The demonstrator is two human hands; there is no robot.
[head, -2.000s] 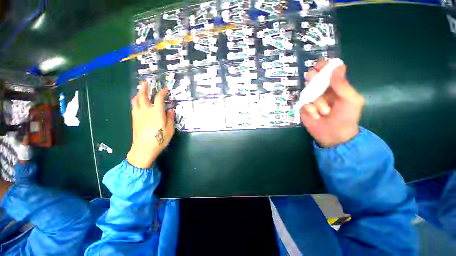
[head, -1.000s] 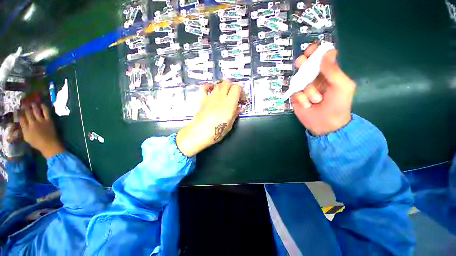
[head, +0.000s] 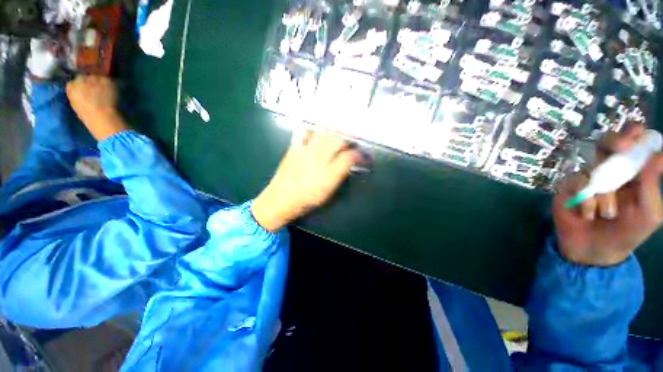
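My left hand [head: 309,174] is blurred over the bench, just in front of the clear blister tray [head: 407,131]. Its fingers are pinched on a small, pale, blurred piece [head: 359,168], which looks like a circuit-board assembly; most of it is hidden. My right hand [head: 607,211] holds the white squeeze bottle [head: 627,167] at the tray's right, its green tip pointing down and left. Many narrow white and green assemblies [head: 556,110] lie in the tray pockets. Glare whitens the front pockets.
A loose assembly [head: 196,108] lies on the dark green bench [head: 225,149] at left. A white item [head: 155,29] lies behind it. Another person's hand [head: 94,102] and blue sleeve are at far left, by an orange-brown box [head: 96,40]. The bench's near edge borders a dark gap.
The view has turned, so the tray appears tilted and further right. My left hand has left the tray pockets and is in front of the tray's near edge. My right hand still holds the bottle.
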